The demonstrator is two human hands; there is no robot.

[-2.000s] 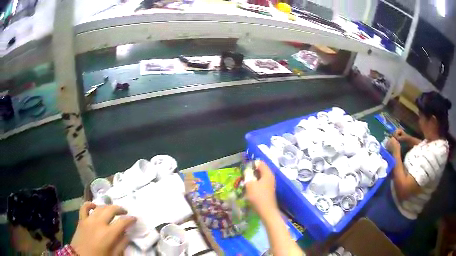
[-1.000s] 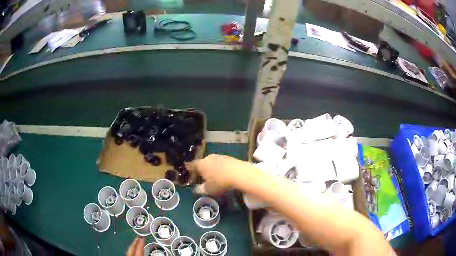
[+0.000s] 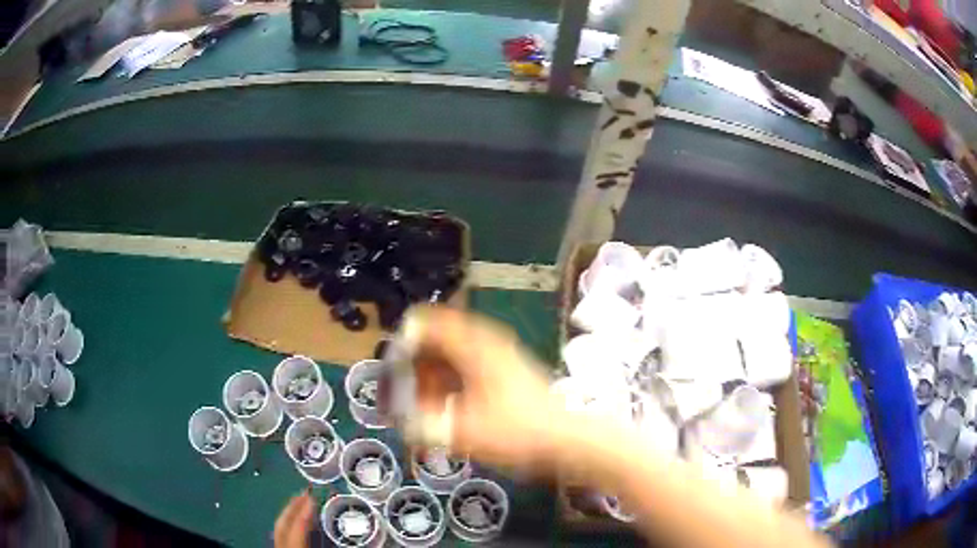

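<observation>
Several white motor housings [image 3: 313, 447] stand open end up in uneven rows on the green bench, with hubs and ribs showing inside. My right hand [image 3: 471, 391] is blurred above the rear right housings, fingers curled, by the front right corner of the black parts tray. A pale blurred shape shows at its fingertips; I cannot tell if it is held. My left hand [image 3: 294, 521] shows only as fingertips at the bottom edge, beside the front left housing; the rest is cut off. Black round parts [image 3: 359, 262] are piled in a low brown tray [image 3: 289, 321].
A cardboard box [image 3: 794, 450] heaped with loose white housings [image 3: 712, 332] stands right of my hand. Beyond it are a printed sheet [image 3: 838, 417] and a blue crate [image 3: 895, 396] of housings. More cups [image 3: 38, 359] stand far left. A chipped white post [image 3: 632, 128] rises behind the box.
The view has swung left from the blue crate to the standing housings. My right hand has moved from the black parts tray's front corner towards the housings. My left fingertips stay low beside them.
</observation>
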